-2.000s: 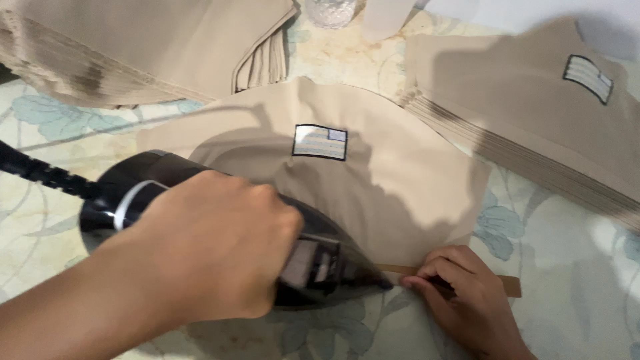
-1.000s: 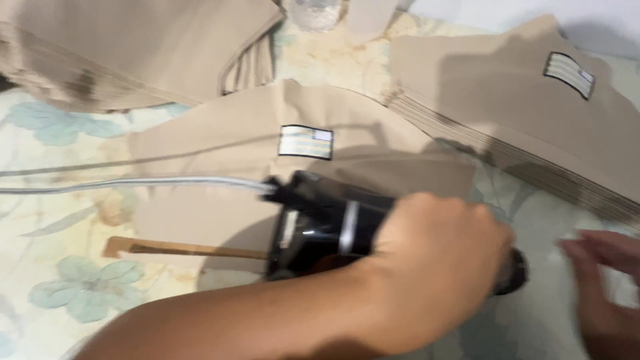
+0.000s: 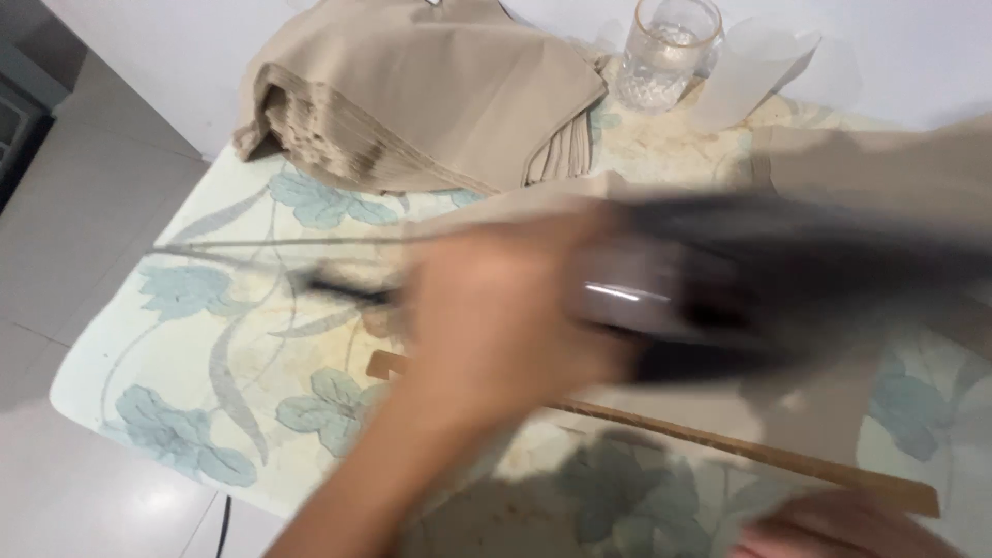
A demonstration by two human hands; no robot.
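My left hand (image 3: 496, 310) grips a dark clothes iron (image 3: 697, 287), both blurred, with the iron's nose pointing right. Under them lies a beige fabric piece (image 3: 821, 411), largely covered. A thin brown strip (image 3: 721, 442) runs along the fabric's lower edge, partly behind my left forearm. At the bottom right, my right hand (image 3: 845, 527) is blurred and cut by the frame edge, close below the strip's right end; its finger state is unclear. The patch seen earlier on the fabric is hidden.
A folded stack of beige fabric (image 3: 434, 93) lies at the back left. Beside it stand a clear glass (image 3: 666, 62) and a translucent cup (image 3: 752, 70). More beige fabric (image 3: 868, 159) is at the right. The floral-covered board (image 3: 93, 380) ends at the left above a tiled floor.
The iron has left the strip's edge area and is now over the upper part of the fabric, still in my left hand. My right hand has let go of the strip's right end. The view has shifted left.
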